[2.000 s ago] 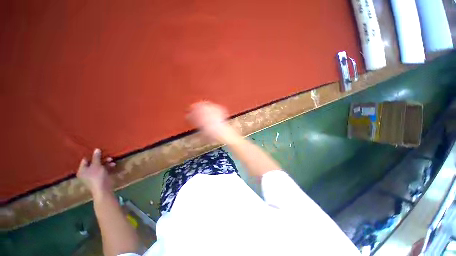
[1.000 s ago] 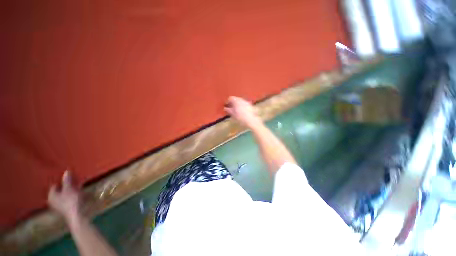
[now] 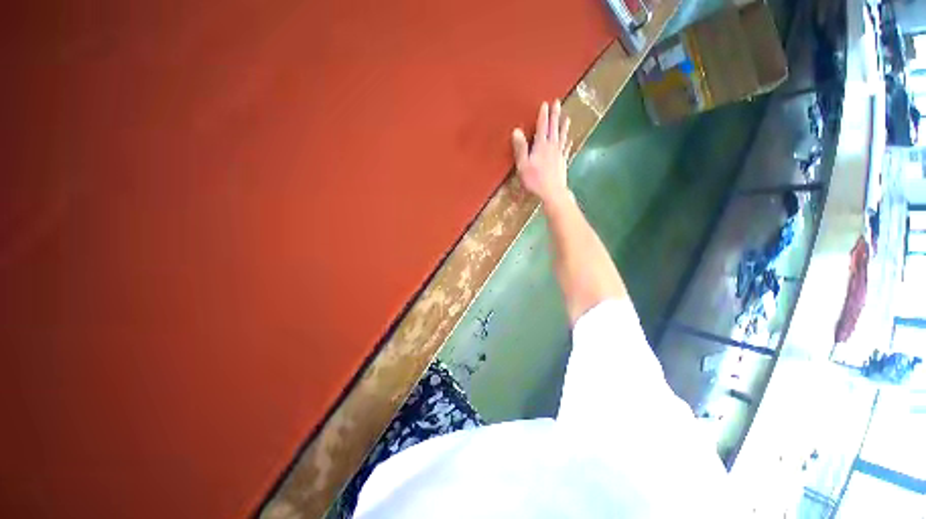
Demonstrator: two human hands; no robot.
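Note:
A wide rust-orange fabric ply (image 3: 254, 203) covers the table at the left and centre, lying flat. A thin dark line runs along its edge beside the bare worn-wood table rim (image 3: 447, 279). My right hand (image 3: 543, 162) is at the cloth edge near the upper middle, fingers apart, holding nothing, its palm over the rim. My left hand is not in view.
A silver block with dark fittings (image 3: 632, 22) sits at the cloth's top end, cut off by the frame. An open cardboard box (image 3: 726, 61) stands on the green floor beyond the table. A long pale bench or shelf (image 3: 812, 335) with dark items curves along the right.
The view has turned, so the table edge runs more steeply. My right hand has moved along the edge toward the silver block and its fingers have spread. My left hand has left the view.

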